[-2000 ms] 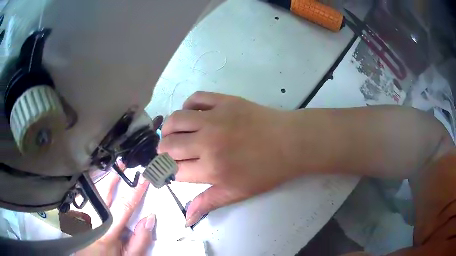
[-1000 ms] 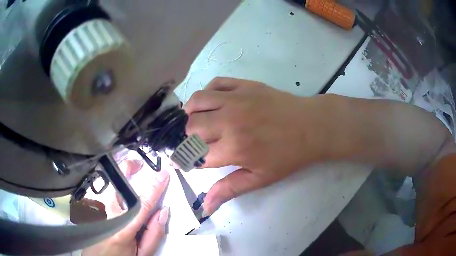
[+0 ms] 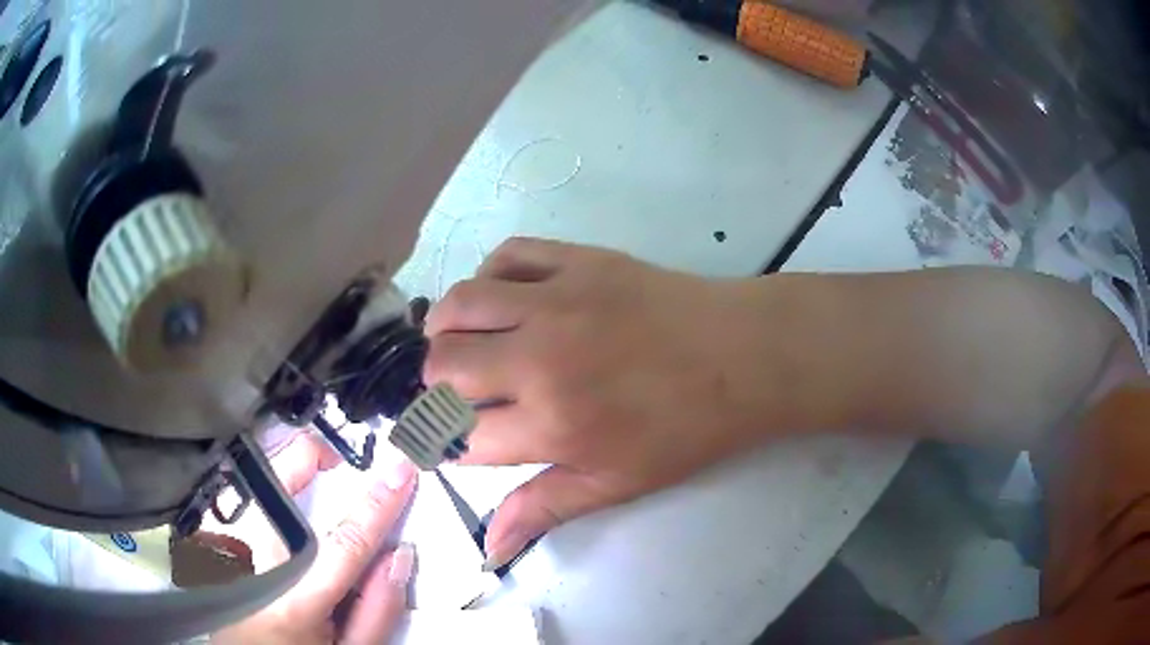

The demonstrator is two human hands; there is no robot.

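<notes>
White cloth (image 3: pixel 423 592) lies brightly lit at the bottom, below the machine head (image 3: pixel 315 114). My left hand (image 3: pixel 347 542) lies on the cloth, partly hidden behind the machine's metal arm; whether it grips the cloth I cannot tell. My right hand (image 3: pixel 593 365) comes in from the right, back up, fingers curled behind the small ribbed knob (image 3: pixel 433 426). It holds dark thread snips (image 3: pixel 464 507) between thumb and fingers, their blade showing left of the thumb. The needle area is hidden.
A large ribbed knob (image 3: pixel 162 284) sits on the machine head. An orange-handled tool (image 3: pixel 801 42) and a reddish pronged tool (image 3: pixel 965 139) lie at the upper right. A loose thread (image 3: pixel 542 164) lies on the pale table (image 3: pixel 631 151). White crumpled material (image 3: pixel 1103 233) is at the right edge.
The view shifted and shifted back, moving the machine head and table in frame. My left fingers have moved closer to the snips than two seconds ago. My right hand keeps hold of the snips.
</notes>
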